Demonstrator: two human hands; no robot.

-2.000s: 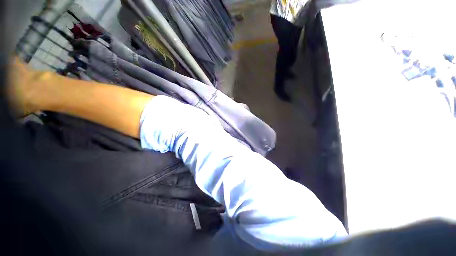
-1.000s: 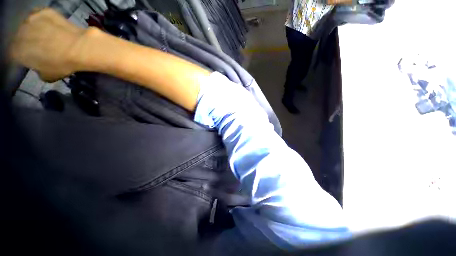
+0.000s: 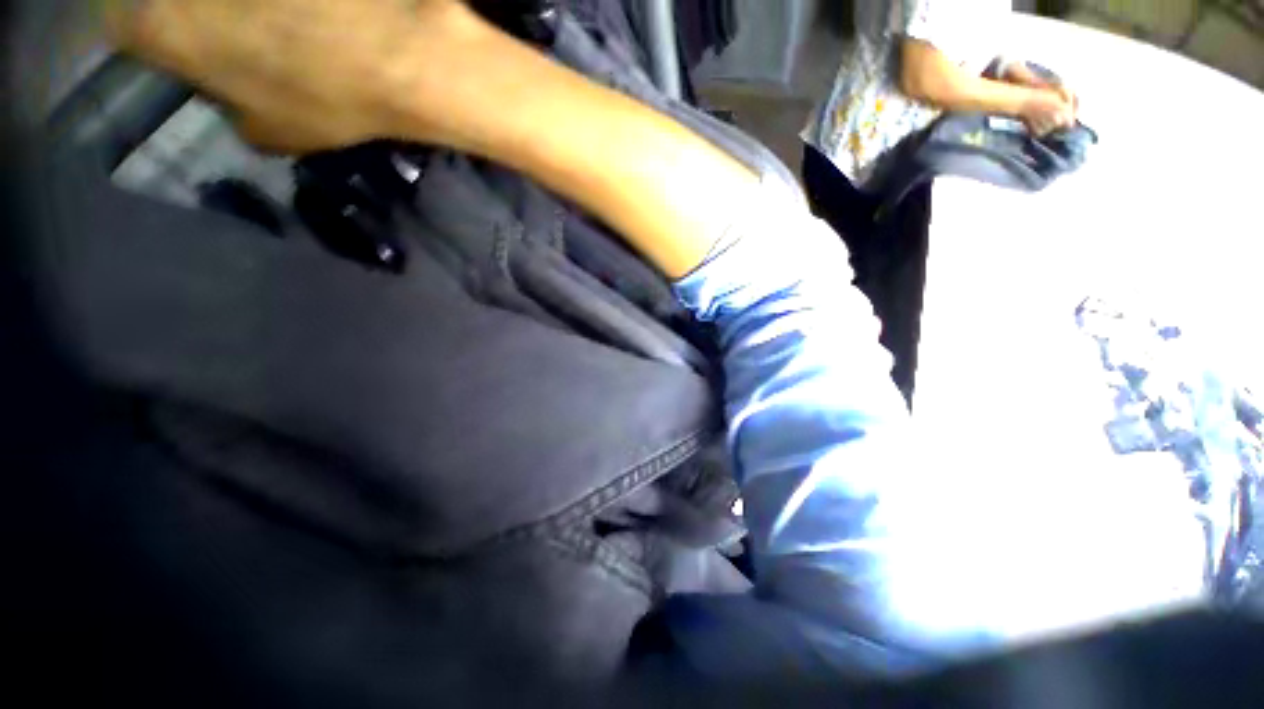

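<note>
My right hand (image 3: 264,69) is at the upper left, cut off by the frame edge. Its fingers are hidden, so its grip cannot be told. My forearm and light blue sleeve cross from the lower right. A dark grey denim garment (image 3: 458,402) with topstitched seams fills the lower left, close in front of me. More grey garments (image 3: 534,256) hang behind it, partly under my forearm. Dark, shiny hanger parts (image 3: 354,208) show just below my hand. My left hand is not in view.
A white table (image 3: 1026,346) is on the right, with a patterned blue-grey item (image 3: 1157,402) on it. Another person in a patterned top (image 3: 866,118) stands at its far left edge, hands on a grey garment (image 3: 1005,153). A metal rack tube (image 3: 663,49) shows at the top.
My right arm has moved up and to the right in view. The near dark garment shows larger. The other person's hands and grey garment have come further into view.
</note>
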